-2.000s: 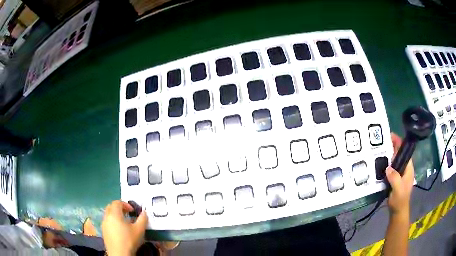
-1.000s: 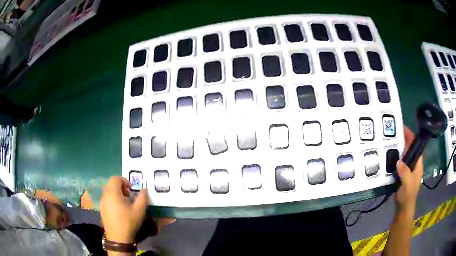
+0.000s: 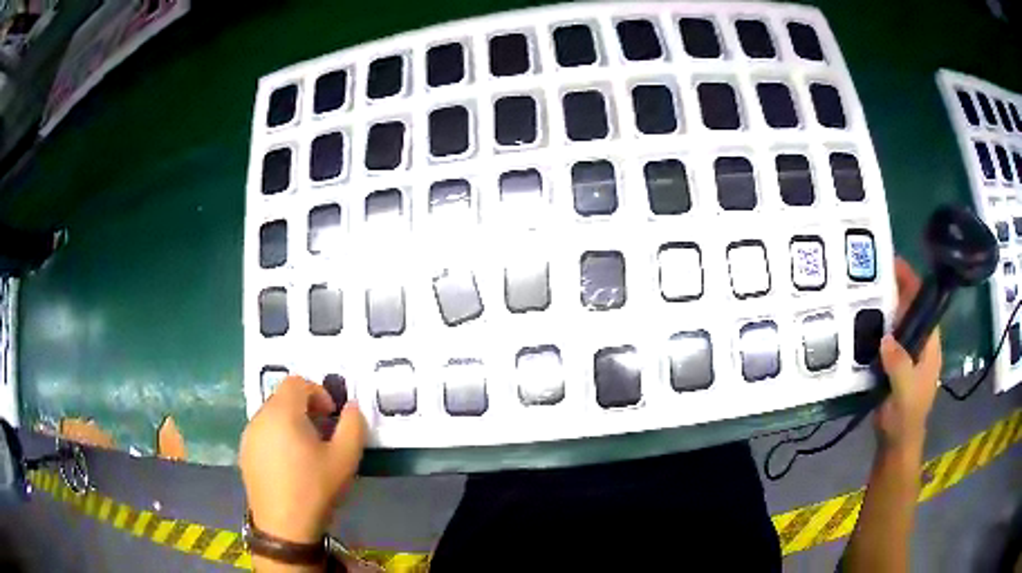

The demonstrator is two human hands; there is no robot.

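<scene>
A large white tray [image 3: 560,435] lies in front of me with five rows of rounded-square units. Most far-row units are dark; glare whitens the middle. Two units at the right of the fourth row show codes, one of them bluish [image 3: 861,255]. My left hand [image 3: 297,453] is at the tray's near left corner, thumb and fingers around a small dark unit [image 3: 335,391] in the second pocket of the near row. My right hand [image 3: 910,375] holds the black barcode scanner [image 3: 960,244] by its grip at the tray's right edge, head up.
The green bench [image 3: 135,291] surrounds the tray. Another white tray [image 3: 962,101] lies at the right and one more [image 3: 84,56] at the far left. The scanner cable [image 3: 824,448] loops over the near edge. Yellow-black tape [image 3: 969,476] marks the grey floor.
My left hand has moved right from the first near-row pocket to the second. The tray sits higher in view. The person at the lower left is gone from view. My right hand still holds the scanner.
</scene>
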